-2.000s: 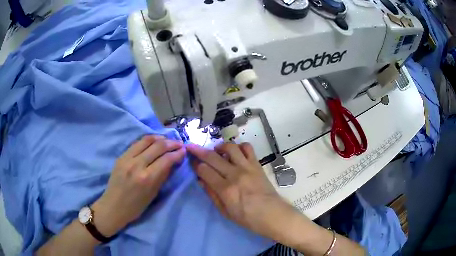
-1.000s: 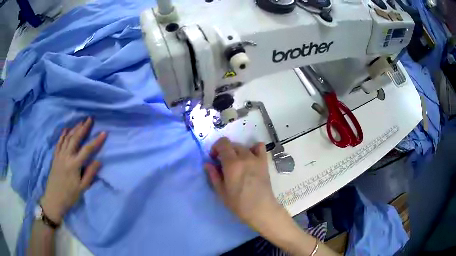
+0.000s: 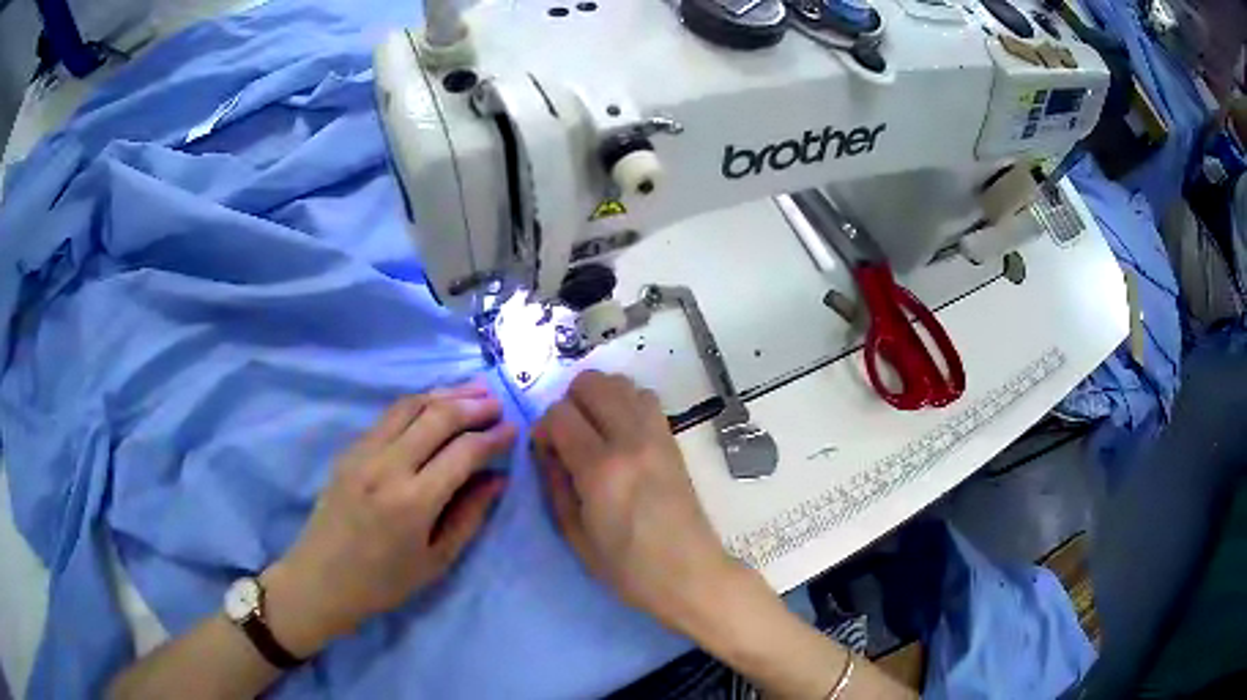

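A large light blue cloth point(image 3: 246, 356) lies in folds left of and below the needle of the white "brother" sewing machine point(image 3: 821, 82). Its right edge runs from the lit presser foot point(image 3: 524, 342) down between my hands. My left hand point(image 3: 397, 499) lies on the cloth near this edge, fingertips a little below the foot; the thumb is bent under. My right hand point(image 3: 615, 486) holds the cloth edge with curled fingers, just right of my left fingertips. The finest contact at the fingertips is hard to make out.
Red-handled shears point(image 3: 909, 342) lie on the machine bed under the arm. A bent metal attachment point(image 3: 718, 397) sticks out right of the needle. A printed ruler point(image 3: 903, 458) runs along the table's front edge. More blue cloth point(image 3: 1005, 615) hangs below right. A person's dark sleeve shows far right.
My left hand went from the needle to the far left of the cloth, then came back beside the edge. My right hand stayed near the edge. The view shifted slightly.
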